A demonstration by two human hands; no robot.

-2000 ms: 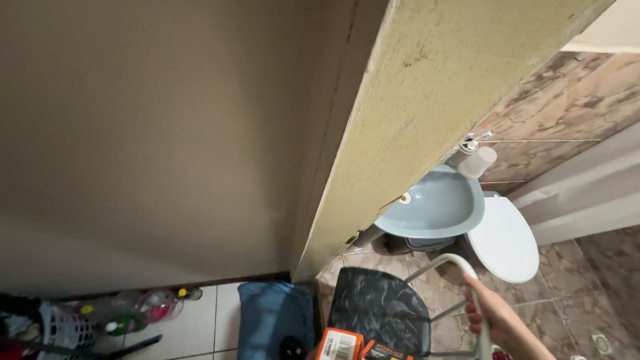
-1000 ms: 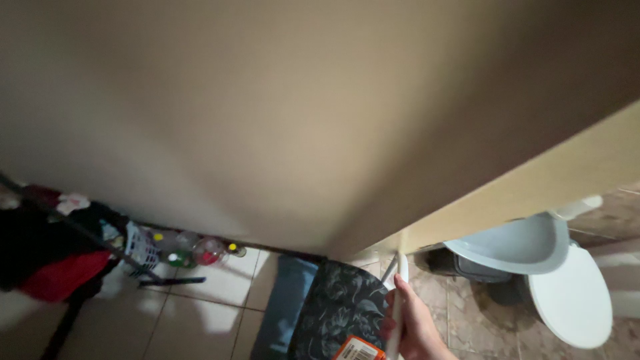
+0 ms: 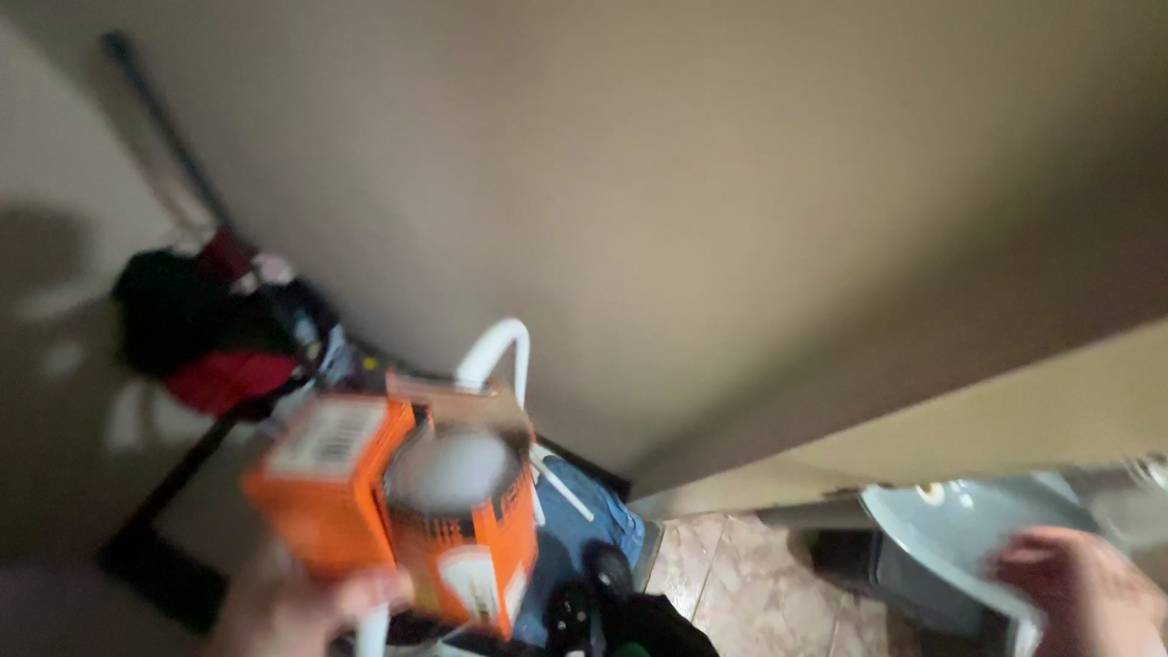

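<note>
Two orange cardboard boxes [image 3: 328, 484] are close together at the lower centre left; a white rounded object, likely a light bulb [image 3: 456, 465], shows in the open-topped box on the right. My left hand [image 3: 319, 602] grips them from below, blurred, with a white tube just under its fingers. Behind the boxes rises the white tubular frame [image 3: 497, 351] of a chair. My right hand [image 3: 1077, 584], its fingers loosely curled and blurred, is in front of the grey-blue washbasin [image 3: 967, 529]; nothing can be made out in it.
A wall and a yellowish door frame [image 3: 912, 438] divide the view. Dark and red clothes [image 3: 228, 365] lie by a black pole [image 3: 173, 137] at left. Below are a blue mat [image 3: 566, 502], feet in dark shoes [image 3: 607, 570] and a dark bin [image 3: 839, 561].
The orange boxes, low at the frame's edge before, are now raised in my left hand. My right hand has let go of the white chair frame and moved right. The view has swung left.
</note>
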